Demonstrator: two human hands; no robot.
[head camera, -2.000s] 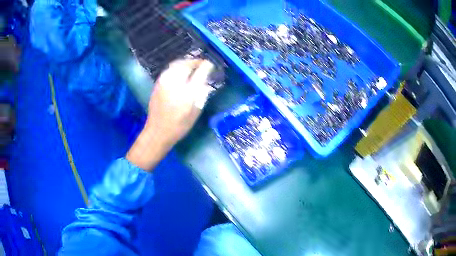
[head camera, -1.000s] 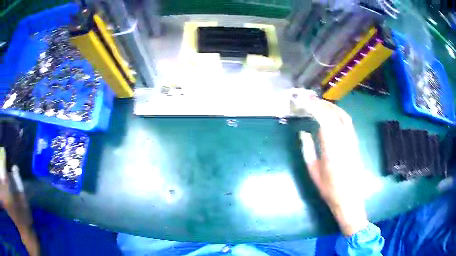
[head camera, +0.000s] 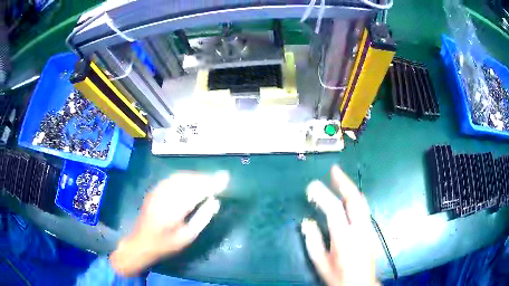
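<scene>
My left hand (head camera: 173, 215) is over the green mat at the centre left, blurred, with thumb and fingers apart and nothing seen in it. My right hand (head camera: 343, 234) is over the mat at the centre right, also blurred, fingers spread and empty. Beyond them a black plastic housing (head camera: 244, 77) lies in the cream-yellow fixture (head camera: 223, 97) on the pale machine base plate (head camera: 257, 131). A metal head (head camera: 234, 49) of the machine is just above and behind the housing. The green push button (head camera: 330, 130) is at the plate's right front corner, touched by neither hand.
Yellow light-curtain bars (head camera: 368, 81) stand either side. At left are a large blue tray (head camera: 120, 149), a small blue bin (head camera: 62, 192) and black housings (head camera: 28, 177). At right are housing rows (head camera: 469, 177), more housings (head camera: 414, 88), a blue tray (head camera: 459, 84) and a cable (head camera: 384, 240).
My right hand has moved back from the button corner toward me. My left hand has come from the far left edge to the centre left. The metal head now shows above the fixture.
</scene>
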